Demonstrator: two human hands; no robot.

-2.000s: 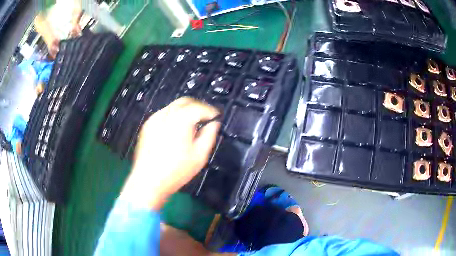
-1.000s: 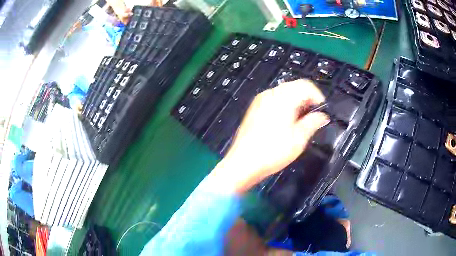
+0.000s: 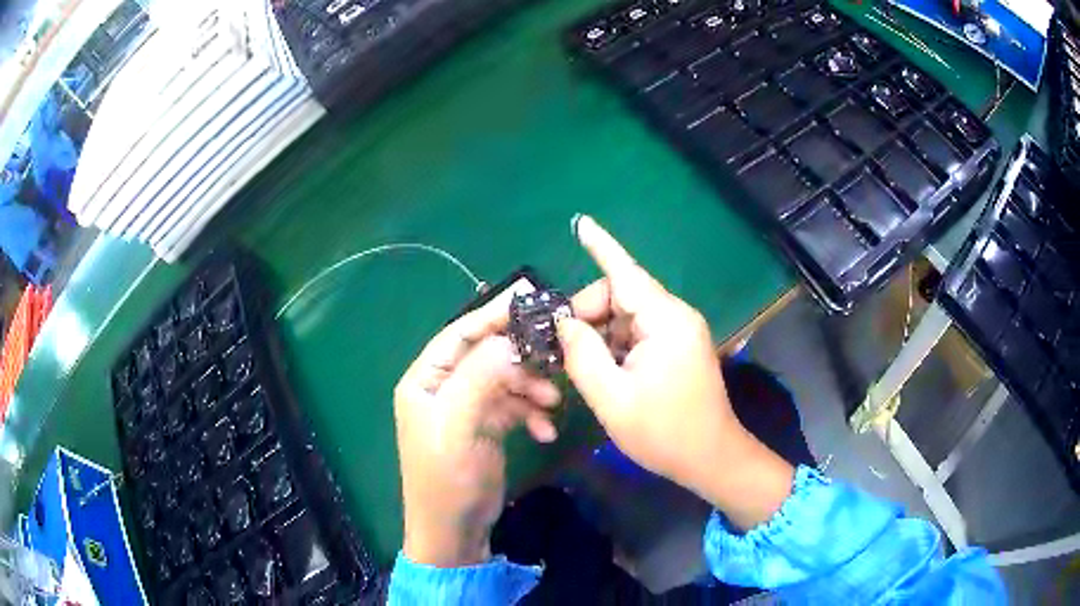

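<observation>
A small black squarish watch case (image 3: 539, 327) is held in front of me over the bench's near edge. My left hand (image 3: 464, 408) grips its left side with the fingertips. My right hand (image 3: 657, 367) holds its right side between thumb and a finger, with the index finger stretched out. A small dark piece (image 3: 579, 225) shows at the tip of that index finger; I cannot tell what it is. Behind the hands, a dark-edged work pad (image 3: 516, 279) is mostly hidden, with a thin pale cable (image 3: 403, 247) curving left from it.
A black blister tray with filled pockets (image 3: 219, 438) is at left. Another tray (image 3: 805, 142), partly filled, is at upper right, with a further tray (image 3: 1028, 296) beyond it. White stacked sheets (image 3: 195, 118) and a green mat (image 3: 474, 154) show behind.
The view has swung left and down. My right hand has left the right-hand tray and come to the watch case. My left hand, the case and the pad have come into view.
</observation>
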